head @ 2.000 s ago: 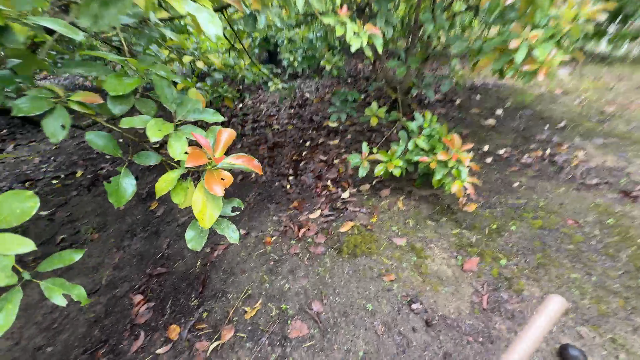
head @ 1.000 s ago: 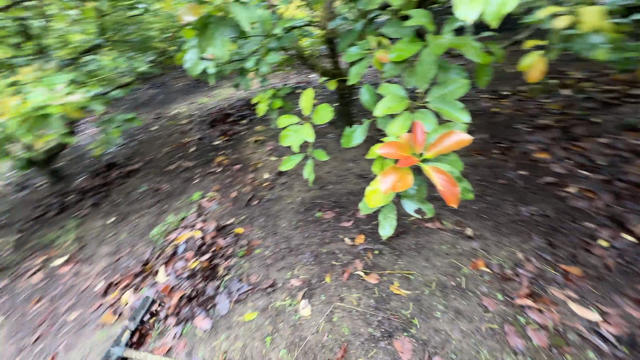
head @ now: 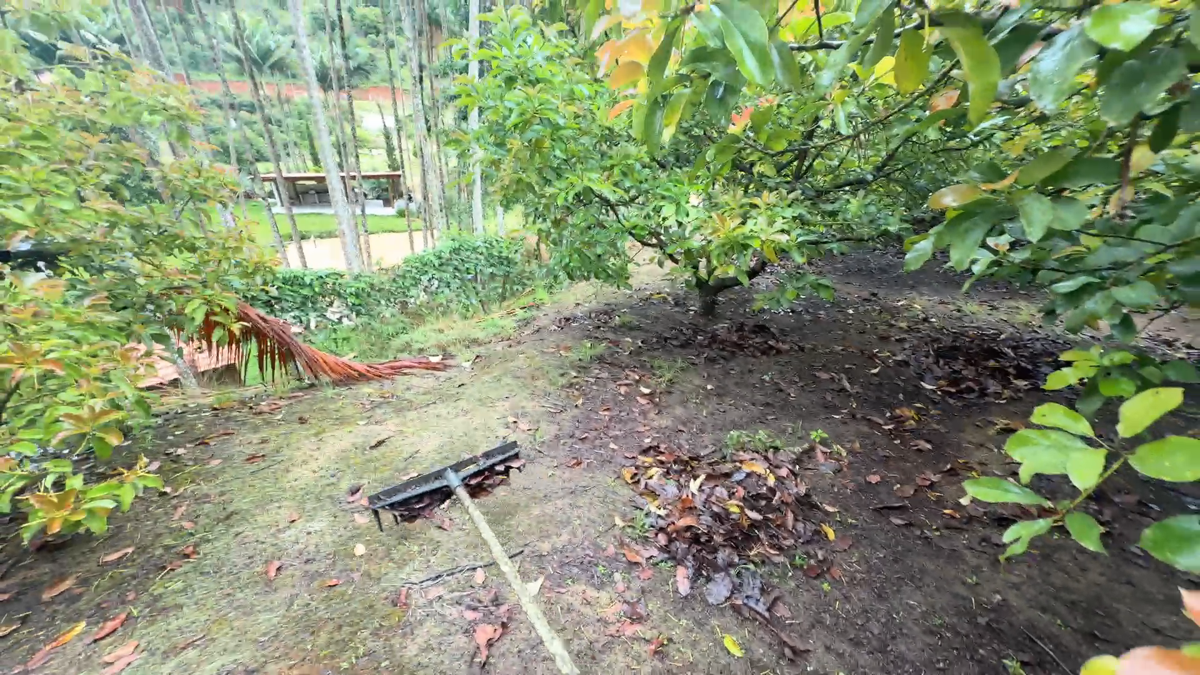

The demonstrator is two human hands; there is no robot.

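Observation:
Neither my left hand nor my right hand is in view. A rake with a wide dark head rests on the mossy ground left of centre, its tines pointing down over some brown leaves. Its pale wooden handle slants down to the bottom edge of the frame; whatever holds its far end is out of view. To the right of the handle lies a heap of fallen brown leaves.
A low branching tree stands ahead. Leafy branches hang close on the right, and a shrub borders the left. A dried reddish palm frond lies beyond the rake.
The view has swung far round to the left. The rake head, only partly seen at the lower left one second ago, now shows whole on the ground.

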